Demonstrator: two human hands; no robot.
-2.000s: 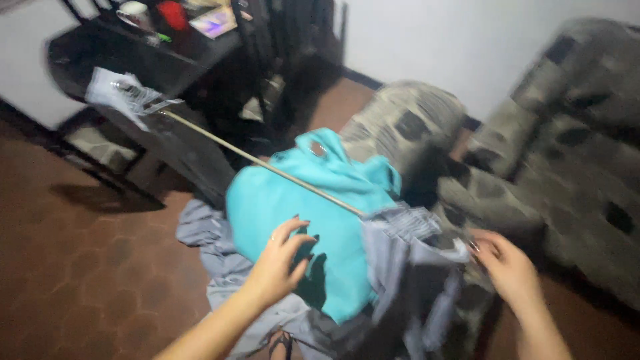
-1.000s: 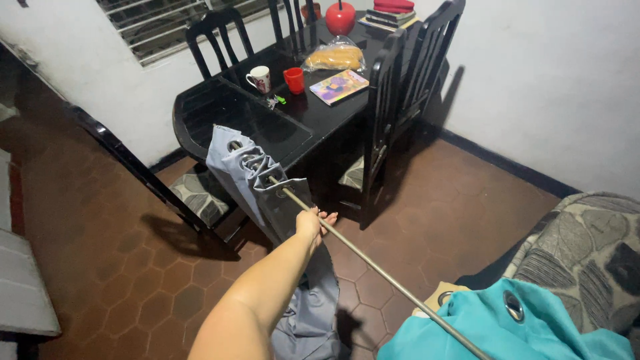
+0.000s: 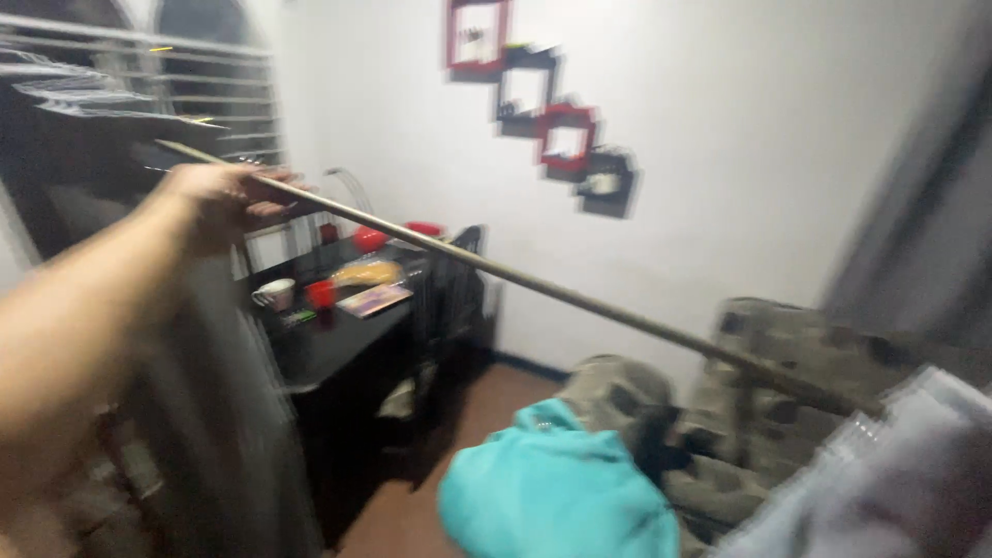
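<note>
My left hand (image 3: 244, 192) is raised at the upper left, its fingers around a metal curtain rod (image 3: 496, 267) that slopes down to the right. Grey curtain fabric (image 3: 248, 395) hangs at the rod's left end, below my forearm. More grey curtain (image 3: 891, 473) is bunched on the rod's right end at the lower right. Beneath the rod lies a bundle of turquoise fabric (image 3: 554, 488). My right hand is out of view. Motion blurs the picture.
A black dining table (image 3: 325, 349) holds a mug (image 3: 275, 294), a red cup (image 3: 320, 293) and a book (image 3: 376, 300). A patterned sofa (image 3: 775, 341) stands at the right. Box shelves (image 3: 568, 138) hang on the wall, and a barred window (image 3: 209, 85) is at the upper left.
My left hand and the rod's left end have risen from beside the table to window height. The view has tilted up, and the box shelves have come into sight.
</note>
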